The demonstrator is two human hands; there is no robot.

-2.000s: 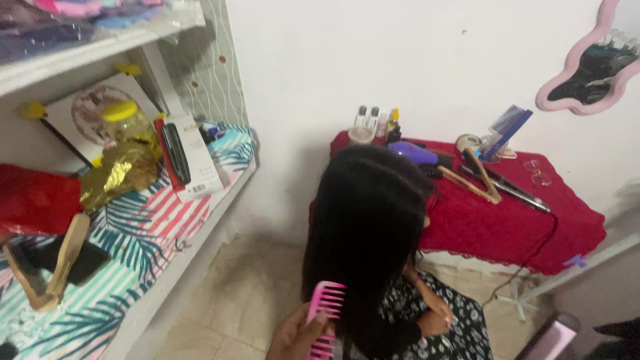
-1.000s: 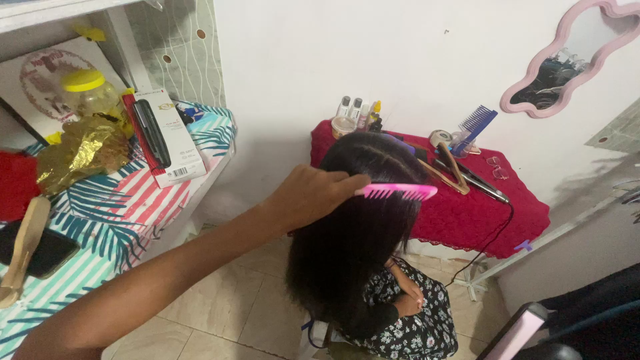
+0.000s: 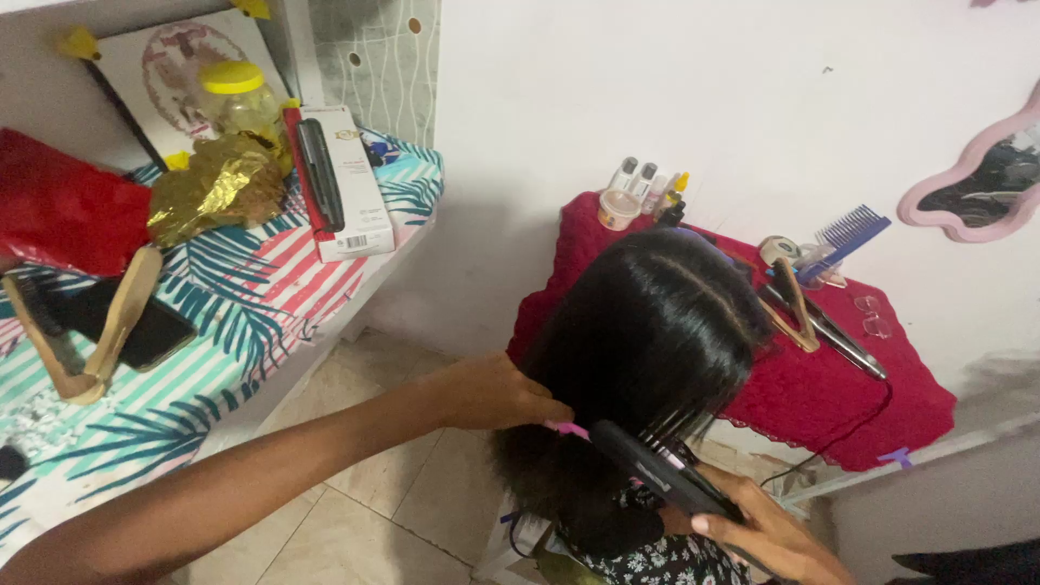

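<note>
My left hand (image 3: 508,396) grips a pink plastic comb (image 3: 569,429) by one end, at the left side of the long black hair (image 3: 642,325) of a seated person. The rest of the comb is hidden behind the hair straightener and the hair. From the lower right, my right hand (image 3: 756,520) holds a black flat-iron hair straightener (image 3: 650,471), its front end beside the comb at the lower lengths of hair. Strands show along its upper edge. The person's hair is parted on top, and a black floral garment (image 3: 650,561) shows below my hands.
A table with a red cloth (image 3: 780,398) holds bottles, a blue comb (image 3: 849,240), a wooden V-shaped tool (image 3: 796,313), a corded styling tool (image 3: 845,345) and glasses (image 3: 873,317). On the left shelf (image 3: 341,309) lie a boxed straightener (image 3: 341,187), a phone (image 3: 158,333) and gold foil (image 3: 223,191). A pink-framed mirror (image 3: 926,203) hangs right.
My left hand has moved from the top of the head down to the lower hair with the comb. My right hand has come into view with the black straightener.
</note>
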